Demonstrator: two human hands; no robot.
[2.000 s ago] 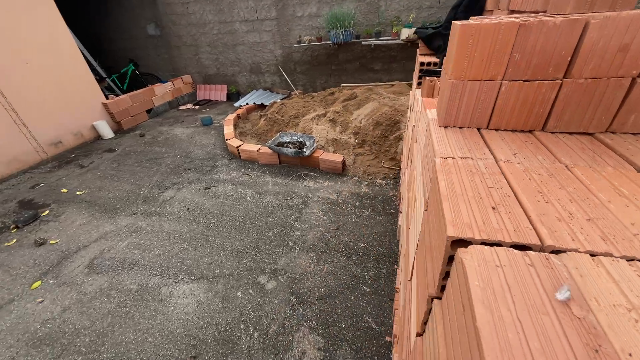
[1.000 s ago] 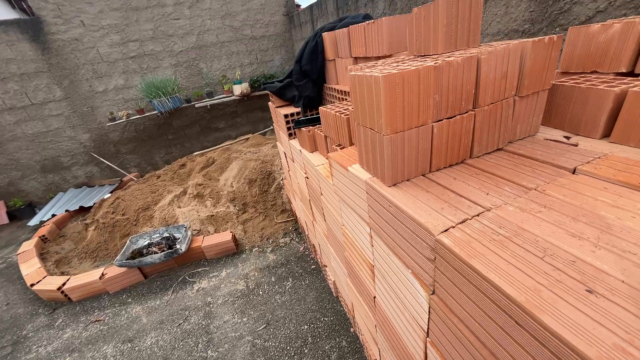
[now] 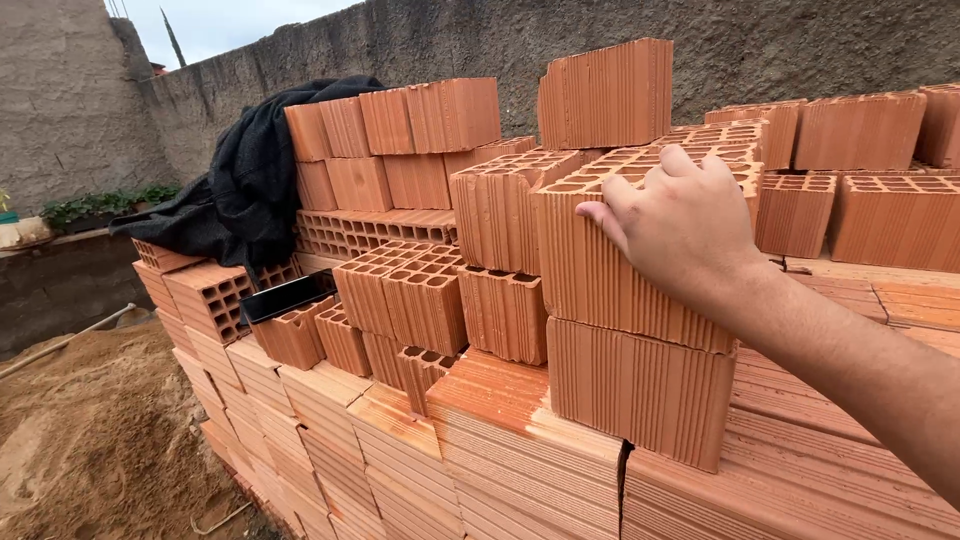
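Observation:
My right hand (image 3: 679, 210) reaches in from the right and rests on the top edge of an upright hollow clay brick (image 3: 615, 262), its fingers bent over the open cells and the thumb at the near left edge. That brick stands on another upright brick (image 3: 637, 390), on top of the large brick stack (image 3: 517, 465). Just behind the hand, a single brick (image 3: 607, 94) sits higher up. To the left stand more upright bricks (image 3: 424, 300) with their cells facing up. My left hand is not in view.
A black cloth (image 3: 255, 165) drapes over bricks at the back left, above a dark flat object (image 3: 289, 296) lying on bricks. A sand pile (image 3: 97, 442) with a pole (image 3: 67, 341) lies at lower left. A rough wall (image 3: 787, 45) runs behind the stack.
The view has swung right and come closer to the brick stack. My right hand, not seen in the earlier frames, is now on an upright brick.

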